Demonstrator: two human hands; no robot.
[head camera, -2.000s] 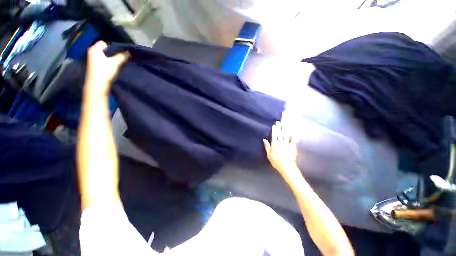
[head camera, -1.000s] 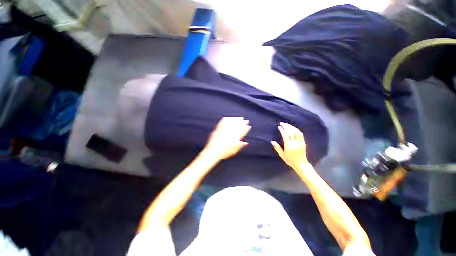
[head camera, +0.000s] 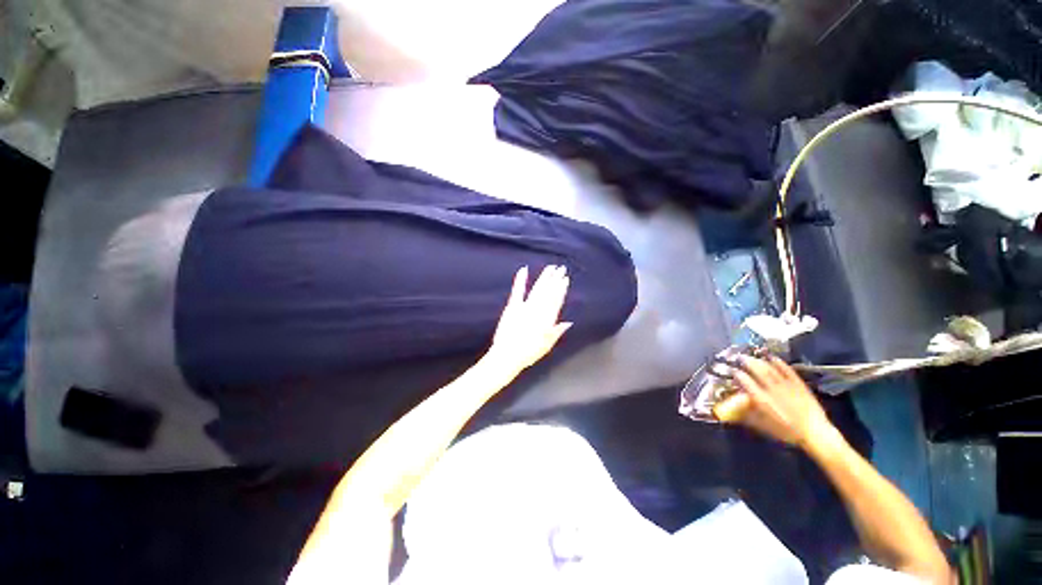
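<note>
A dark navy garment lies spread over a padded form, whose pale rounded end shows out of the garment's left opening. My left hand rests on the garment near its right end, fingers spread, holding nothing. My right hand is closed around the orange-brown handle of the steam iron at the table's right edge. The iron's pointed metal body points left, clear of the garment; my fingers partly hide it.
A blue bar with a pale tie stands behind the garment. A second navy garment lies heaped at the back. A black rectangle, perhaps a phone, lies near left. A yellowish hose arches from the iron; a wrapped cord runs right.
The garment was pulled over the padded form and smoothed. My right hand has left the garment and taken hold of the iron. My left hand has moved towards the garment's right end. The view has shifted right.
</note>
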